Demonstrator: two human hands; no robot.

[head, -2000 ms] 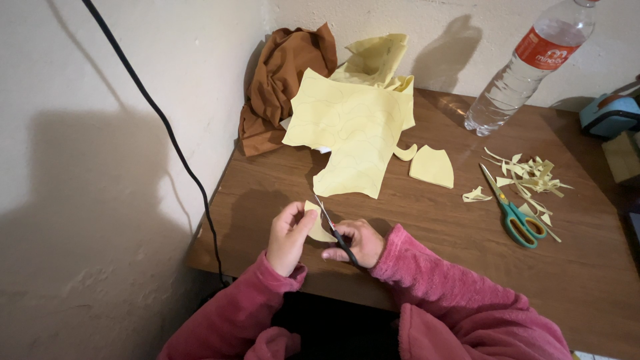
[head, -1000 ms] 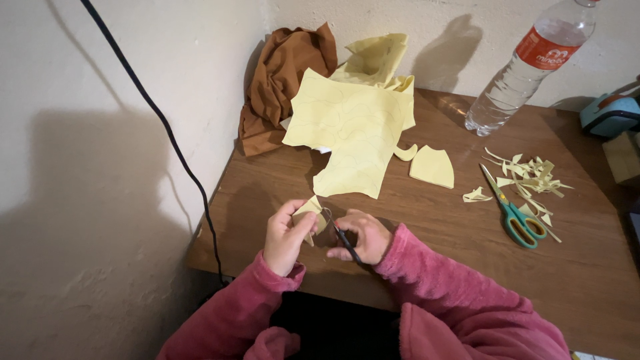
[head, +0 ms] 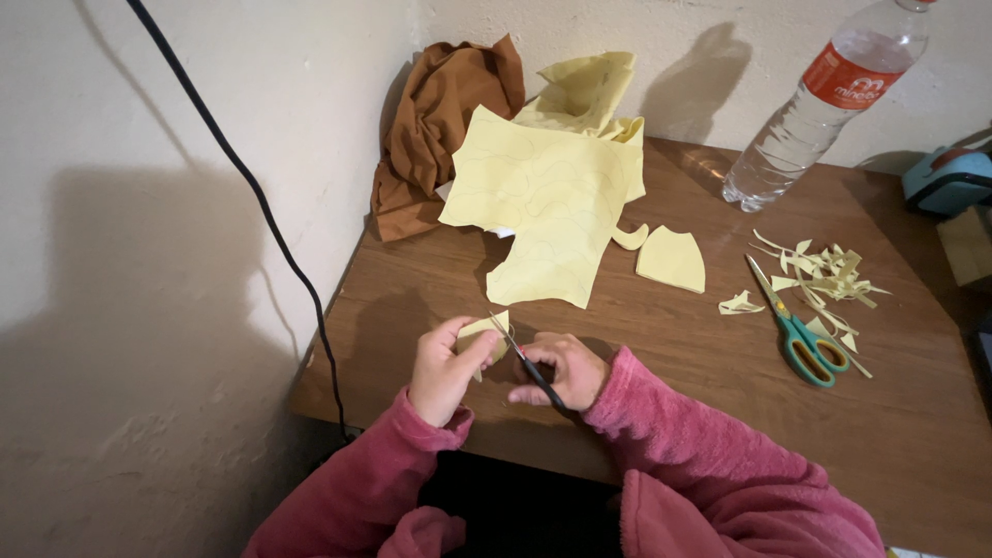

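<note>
My left hand [head: 447,370] pinches a small pale yellow fabric piece [head: 497,324] near the table's front edge. In my right hand [head: 568,370] is a pair of black-handled scissors [head: 529,364], its blades against the right side of that piece. Behind them lies a large yellow fabric sheet [head: 554,186] with drawn curved lines. To its right are a small curved yellow piece [head: 631,237] and a larger cut yellow piece [head: 673,260]. Green-handled scissors [head: 806,349] rest farther right, beside a heap of thin yellow scraps [head: 837,275].
Crumpled brown fabric [head: 449,116] and folded yellow fabric [head: 593,93] lie against the wall. A plastic water bottle [head: 806,124] stands at the back right of the wooden table [head: 736,442]. A blue object [head: 945,178] sits at the right edge. A black cable [head: 256,186] hangs at left.
The small yellow piece has been turned in my left hand, and the scissors' blades have shifted on it. The other pieces and the green-handled scissors have stayed put.
</note>
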